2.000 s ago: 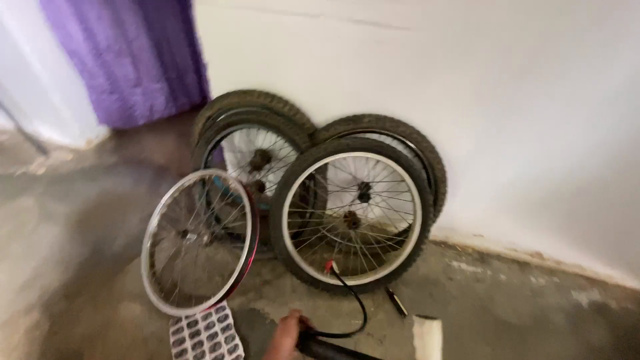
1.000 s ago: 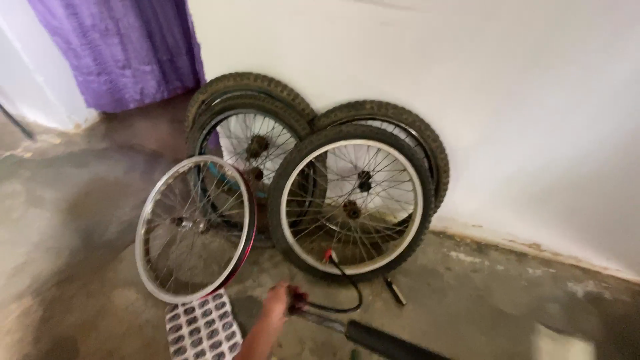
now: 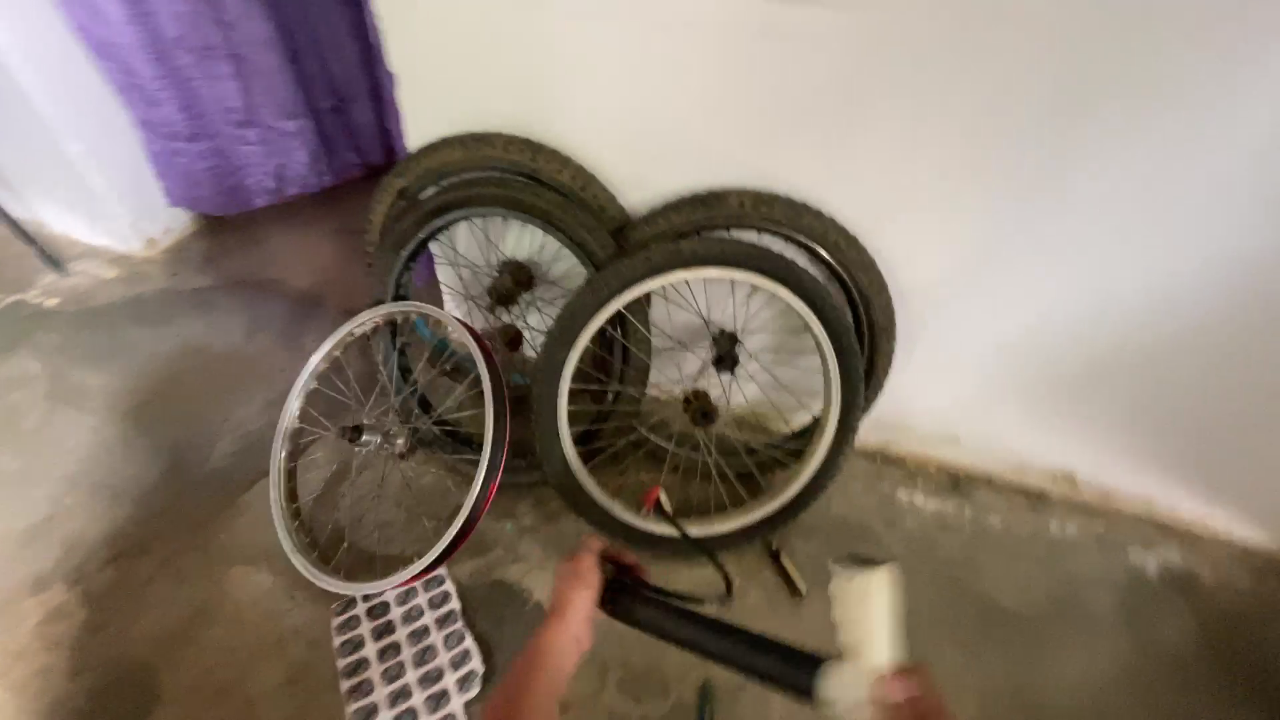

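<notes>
My left hand [image 3: 580, 590] grips the near end of a black hand pump [image 3: 715, 635], which slants across the lower middle. At its other end my right hand [image 3: 905, 692] is closed on the white handle [image 3: 868, 625], partly out of frame and blurred. A thin black hose [image 3: 722, 570] runs from the pump to a red fitting [image 3: 652, 500] at the lower rim of a bicycle wheel with a silver rim and black tire [image 3: 700, 400]. That wheel leans upright against other wheels. No metal rod shows between my left hand and the black barrel.
Tired wheels [image 3: 500, 160] lean at the white wall [image 3: 1050, 250]. A bare silver and red wheel rim [image 3: 390, 450] stands at left, above a patterned sheet [image 3: 405, 650]. A small dark cylinder [image 3: 787, 570] lies on the concrete floor. A purple curtain [image 3: 240, 100] hangs at upper left.
One second ago a silver rod showed between my left hand and the black barrel; now the barrel is against my left hand. The white handle has moved left, closer to my left hand.
</notes>
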